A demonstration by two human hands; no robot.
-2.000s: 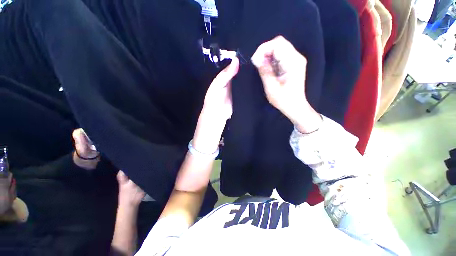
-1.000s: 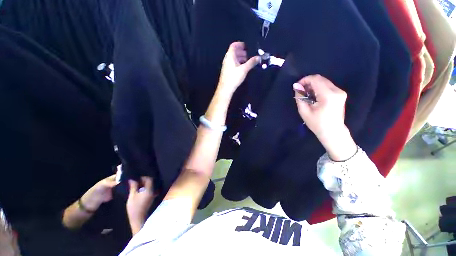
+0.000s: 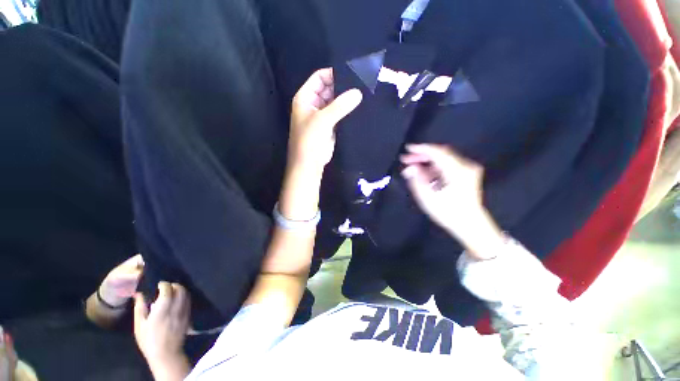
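Note:
A dark coat point(image 3: 380, 134) hangs in front of me. Near its top is a toggle-like fastening point(image 3: 417, 85) with white pieces, between two dark triangular tabs, the left one point(image 3: 367, 68) and the right one point(image 3: 461, 89). Two more white pieces, an upper one point(image 3: 373, 186) and a lower one point(image 3: 349, 228), show below it with thin strands. My left hand point(image 3: 320, 119) is at the cloth left of the fastening, thumb and fingers apart. My right hand point(image 3: 446, 190), blurred, is below and right of the fastening, fingers curled round small dark thread snips point(image 3: 437, 182), mostly hidden in the palm.
A pale tag point(image 3: 414, 10) hangs above the fastening. A red garment point(image 3: 622, 216) and a tan edge are at right. Another person's hands point(image 3: 162, 320) are on dark cloth at lower left. A metal stand point(image 3: 643, 359) is on the pale green floor at lower right.
My left hand has come off the fastening and moved left. The triangular tabs now show flat and spread. My right hand has moved left, lower than the fastening.

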